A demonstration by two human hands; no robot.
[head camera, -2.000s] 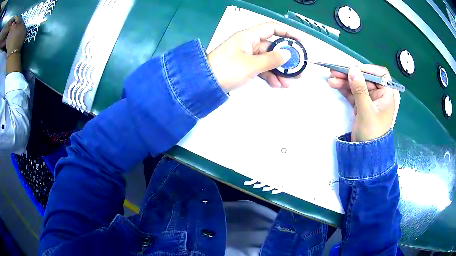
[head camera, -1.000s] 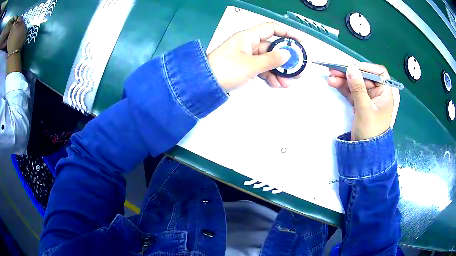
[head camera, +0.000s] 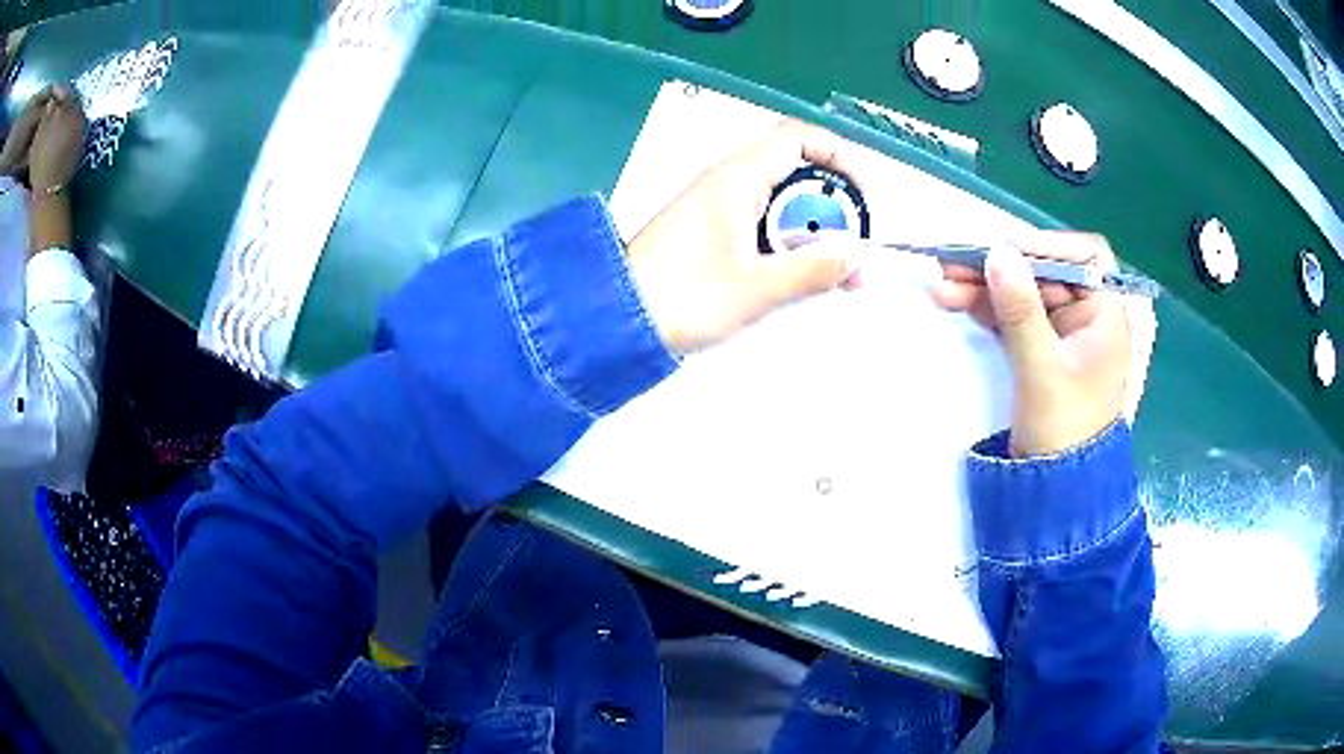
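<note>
My left hand (head camera: 737, 243) holds a round unit (head camera: 815, 211) with a black rim and a pale blue-grey centre, the thumb along its lower edge. My right hand (head camera: 1050, 317) holds slim silver tweezers (head camera: 1039, 268) like a pen. The tip points left, close to the unit's right edge; whether it touches or carries a piece, I cannot tell. Both hands are above a white work sheet (head camera: 767, 398). Several curved white strips (head camera: 764, 588) lie in a row at the sheet's near edge. A tiny ring (head camera: 824, 486) shows on the sheet.
Several round units (head camera: 1064, 140) lie on the green surface beyond the sheet. A short slanted-mark strip (head camera: 907, 128) is at the sheet's far edge. A long pale band (head camera: 302, 192) lies left. A person's hand (head camera: 56, 140) is at far left, above a blue bin (head camera: 92, 575).
The view has shifted. The unit in my left hand is tilted differently and my thumb has moved from its face to its lower edge. The units beyond the sheet have shifted in the picture.
</note>
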